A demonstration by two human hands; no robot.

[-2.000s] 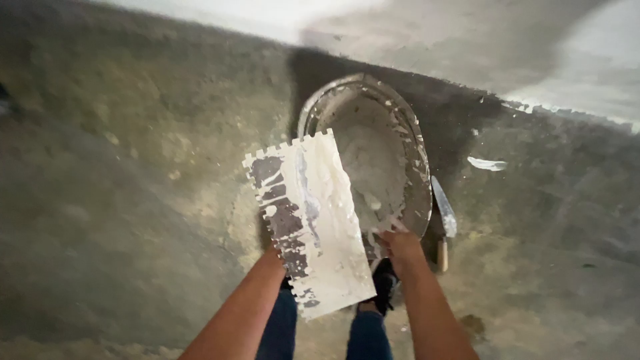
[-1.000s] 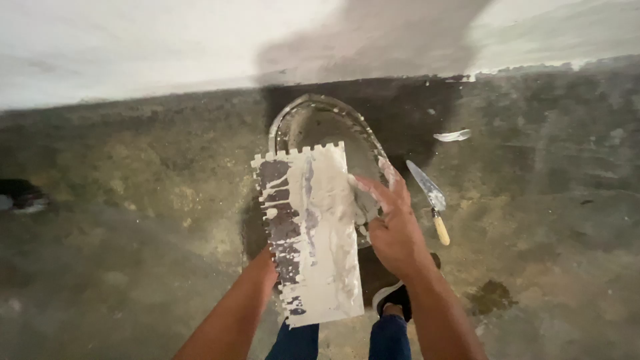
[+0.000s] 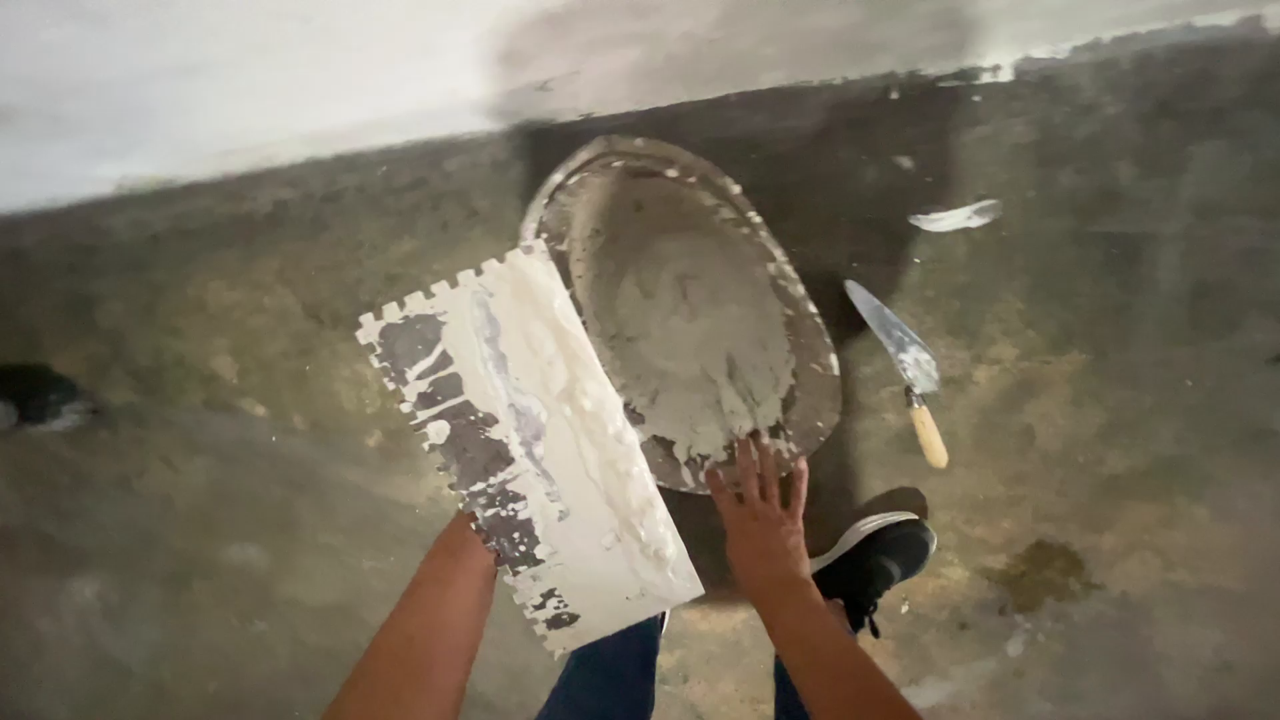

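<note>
My left hand (image 3: pixel 482 535) is mostly hidden behind a notched trowel (image 3: pixel 590 470), a flat plate with toothed edges smeared with pale plaster or adhesive; it holds the trowel from beneath. A large oval tub (image 3: pixel 815 330) stands on the floor beyond, and the trowel covers part of its near left side. Wet grey-white mix (image 3: pixel 690 310) coats the inside of the tub. My right hand (image 3: pixel 762 510) reaches to the tub's near rim with fingers spread and fingertips at the smeared mix, gripping no tool.
A pointed trowel (image 3: pixel 905 365) with a wooden handle lies on the concrete floor right of the tub. Behind it is a white smear (image 3: pixel 955 216). A pale wall (image 3: pixel 250 80) runs along the back. My dark shoe (image 3: pixel 875 565) stands near the tub. A dark object (image 3: pixel 40 395) lies far left.
My right hand has moved from beside the notched trowel's right edge down to the tub's near rim. The notched trowel has tilted and uncovers more of the tub. My left hand still holds it.
</note>
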